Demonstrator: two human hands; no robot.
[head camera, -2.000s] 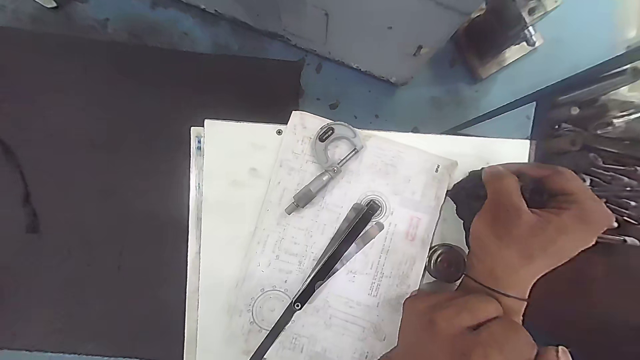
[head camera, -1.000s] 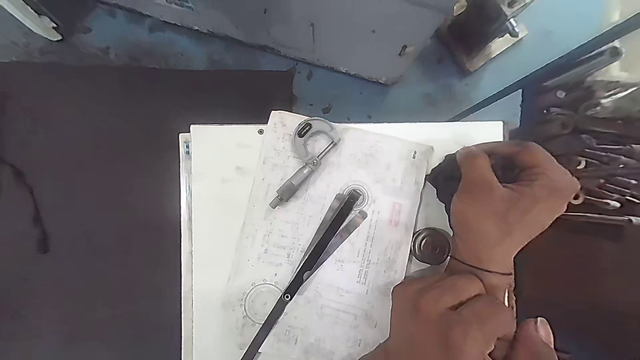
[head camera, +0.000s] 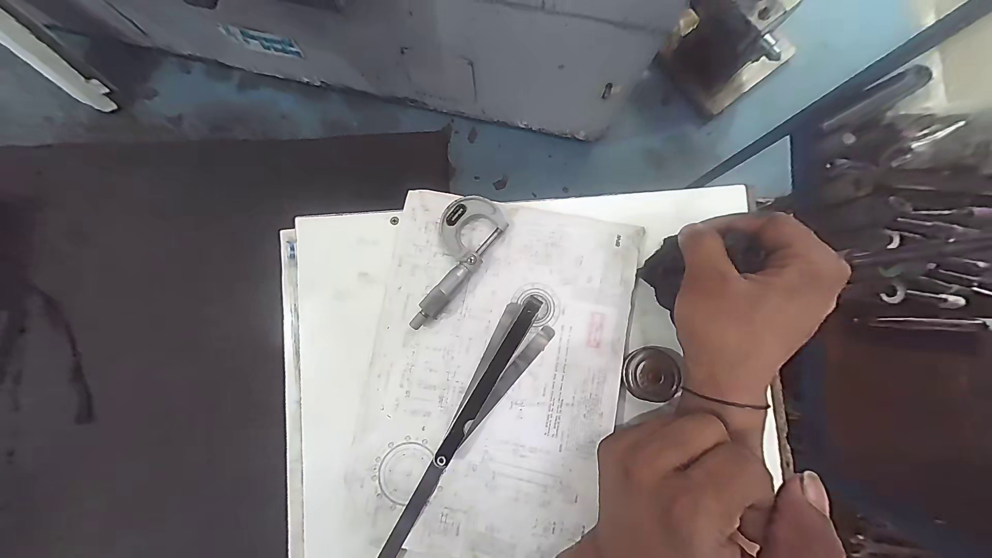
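Observation:
My right hand (head camera: 756, 291), a dark cord round its wrist, pinches a black cloth (head camera: 663, 271) over the right edge of white boards. My left hand (head camera: 682, 484) lies curled across the right forearm near the wrist; its inner fingers are partly hidden, so its hold is unclear. A round metal part (head camera: 653, 373) sits just left of the right wrist. On a printed technical drawing (head camera: 573, 442) lie an outside micrometer (head camera: 465, 260) and a hinged tool (head camera: 488, 380) with long dark and grey strips fanned apart. The tool's lower end runs out of view.
The white boards (head camera: 337, 349) lie under the drawing, beside a dark mat (head camera: 155, 310). A large grey metal block (head camera: 480, 62) stands behind, with a metal fixture (head camera: 721, 58) to its right. Several wrenches and other tools (head camera: 922, 294) lie along the right side.

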